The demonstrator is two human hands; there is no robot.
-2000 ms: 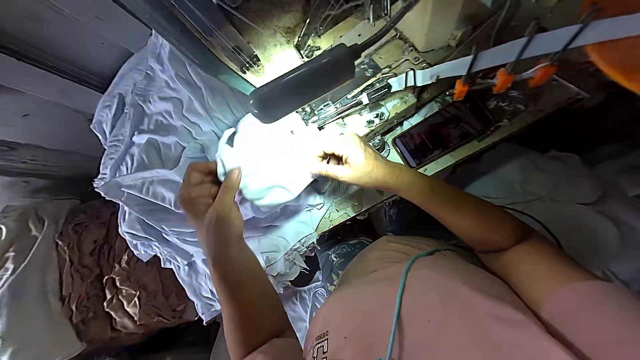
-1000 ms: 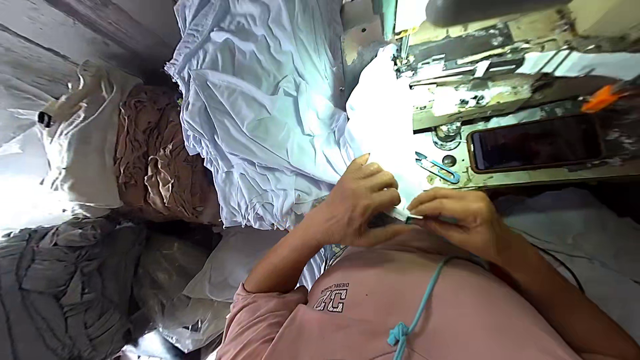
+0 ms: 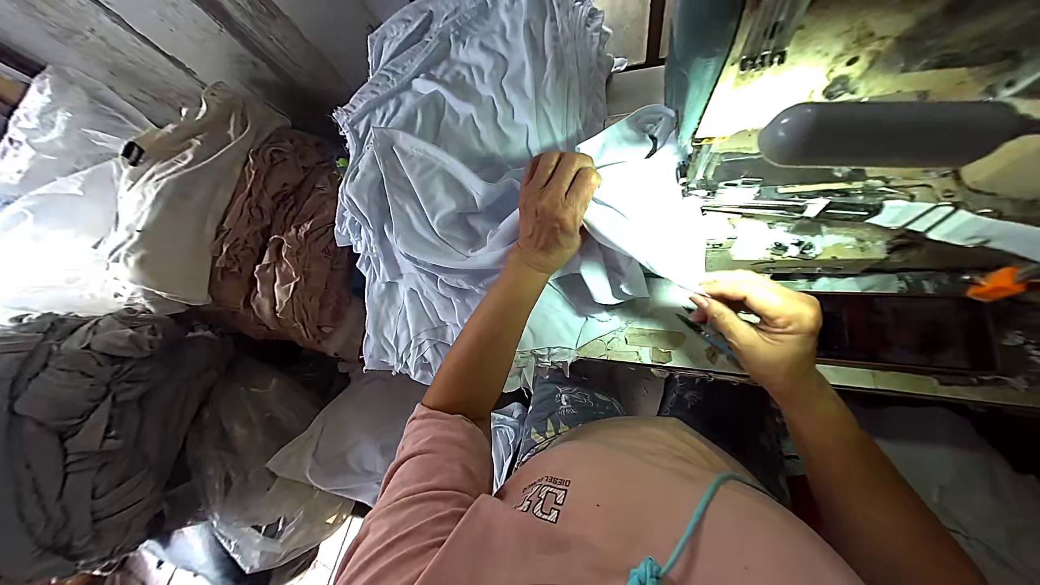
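Observation:
A white fabric piece (image 3: 642, 203), brightly lit, lies stretched between my hands beside the sewing machine parts (image 3: 731, 195). My left hand (image 3: 556, 207) has its fingers curled on the fabric's left part, over the pile of pale white garments (image 3: 455, 162). At the fabric's lower right corner, my right hand (image 3: 760, 325) pinches the edge between thumb and fingers. Small thread snips (image 3: 707, 335) lie partly beneath my right hand; whether they touch it is unclear.
A phone (image 3: 902, 331) lies at the table's right front. The grey lamp or machine housing (image 3: 877, 134) spans the upper right, above an orange clip (image 3: 999, 284) and a white band (image 3: 959, 227). Brown cloth (image 3: 284, 244), dark grey cloth (image 3: 73, 406) and plastic bags (image 3: 252, 439) are piled at left.
My hands were close together at the fabric one second ago; now they are apart with it spread between them. My left hand has moved onto the garment pile.

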